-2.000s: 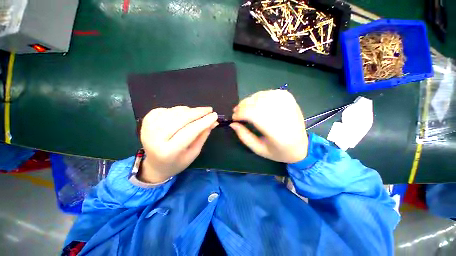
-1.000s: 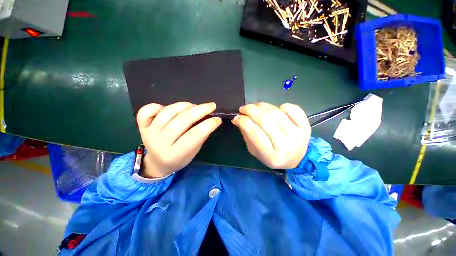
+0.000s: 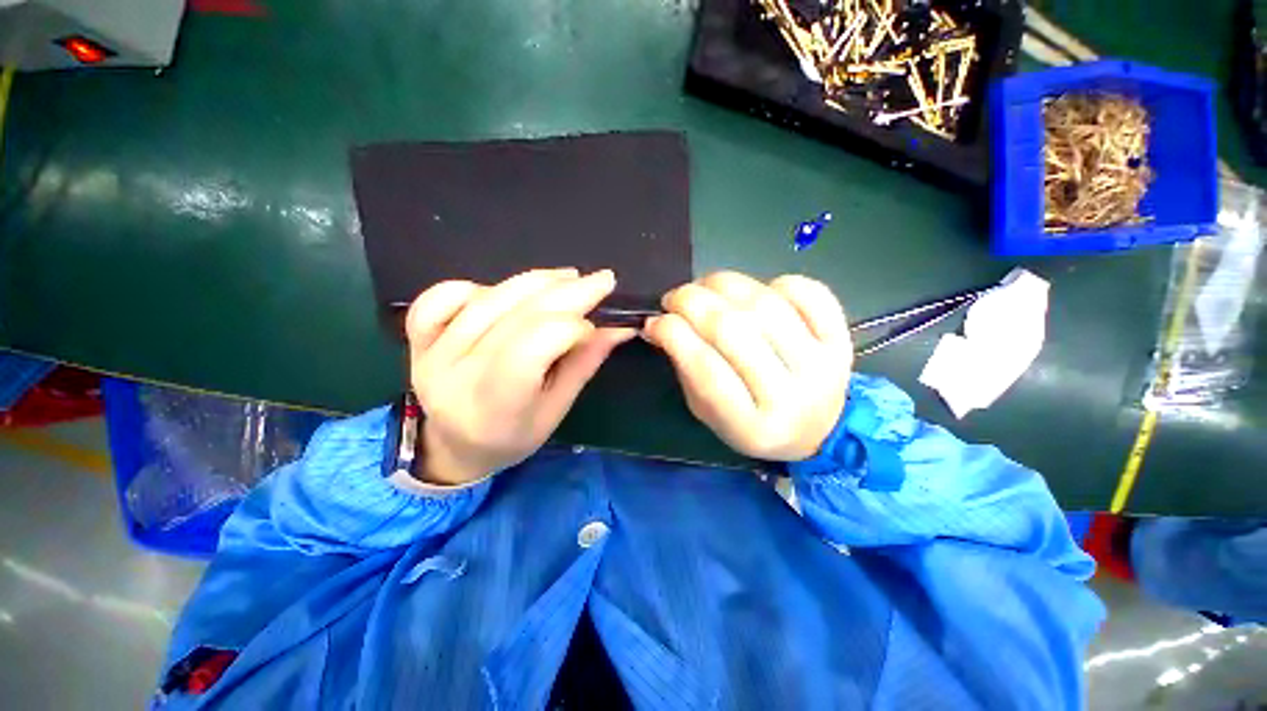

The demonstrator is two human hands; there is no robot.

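A thin dark phone body [image 3: 628, 315] is held edge-on between both hands at the near edge of the flat black pad [image 3: 528, 208]. My left hand [image 3: 500, 372] pinches its left part between thumb and fingers. My right hand [image 3: 757, 364] pinches its right end. The fingers hide most of the phone body, and its faces do not show. Tweezers [image 3: 910, 324] lie on the green bench to the right of my right hand, their far end at a white paper [image 3: 989, 347].
A black tray [image 3: 750, 84] with gold strips stands at the back. Right of it is a blue bin [image 3: 1019, 167] of tan strips. Small blue pieces [image 3: 810, 229] lie nearer. A grey-white box [image 3: 139, 31] is at far left, a clear plastic bag [image 3: 1212, 327] at right.
The view has shifted slightly. Both hands stay on the phone body; the left fingers have changed their hold, and more of its dark edge shows between the hands. The small blue pieces, first mostly covered, are uncovered.
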